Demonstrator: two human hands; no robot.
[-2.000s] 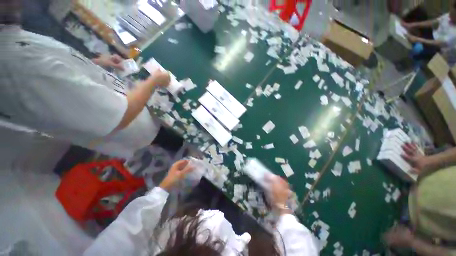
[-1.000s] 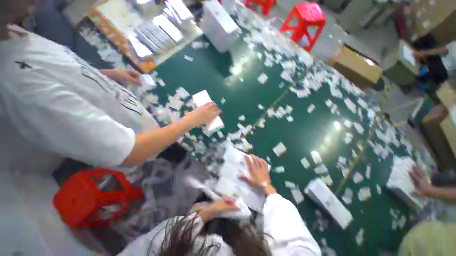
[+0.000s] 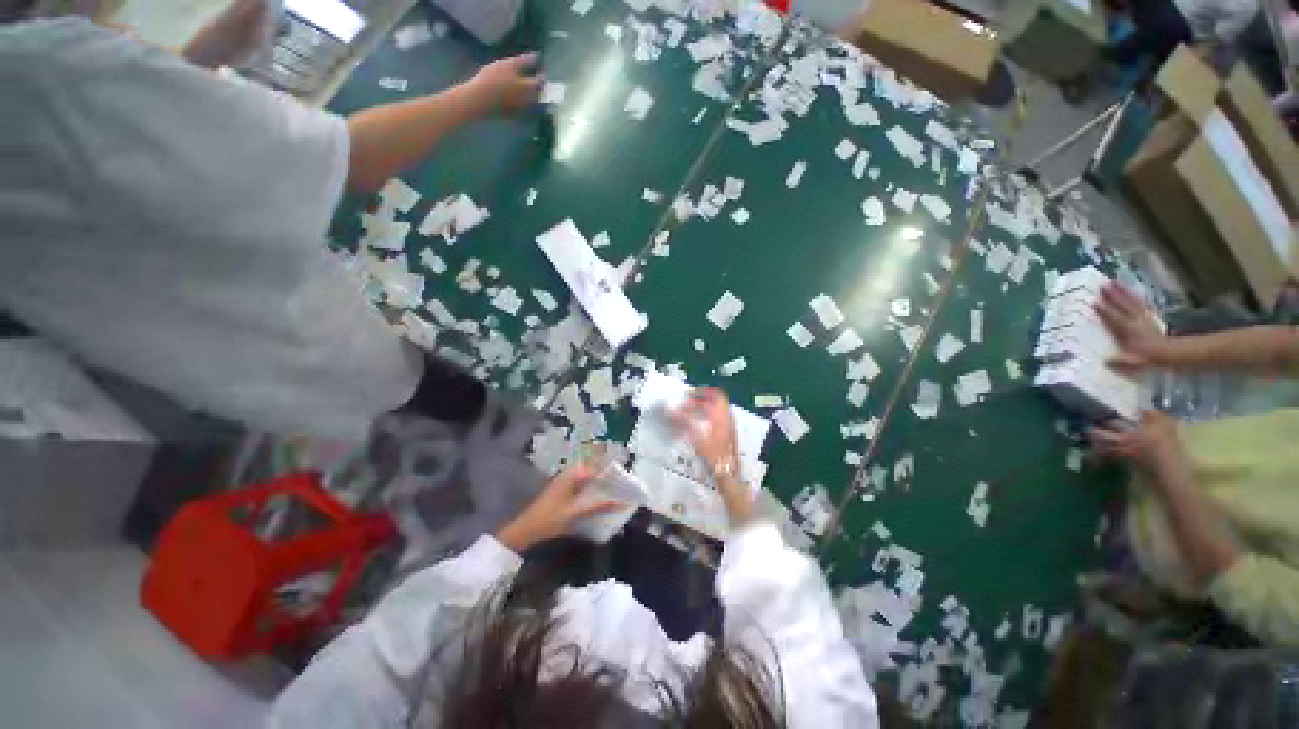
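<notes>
My left hand [image 3: 567, 507] holds a thin pale label sheet [image 3: 616, 497] at the table's near edge. My right hand [image 3: 708, 432] is just right of it, fingers bunched over white product boxes [image 3: 687, 491] lying side by side. Its fingertips are blurred, and whether they hold a sticker cannot be told. A single white product box [image 3: 593, 284] lies on the green table farther off, up and left of my hands.
Backing paper scraps [image 3: 725, 311] litter the green table [image 3: 841, 214]. A worker at right has both hands at a box stack [image 3: 1080, 342]. A worker at left reaches over the table. A red stool [image 3: 235, 563] stands lower left; brown cartons [image 3: 926, 40] stand beyond the table.
My right hand has gone from spread flat on the boxes to bunched fingers. The left worker's hand has left the single box. The box lying to my right no longer shows. The view has shifted.
</notes>
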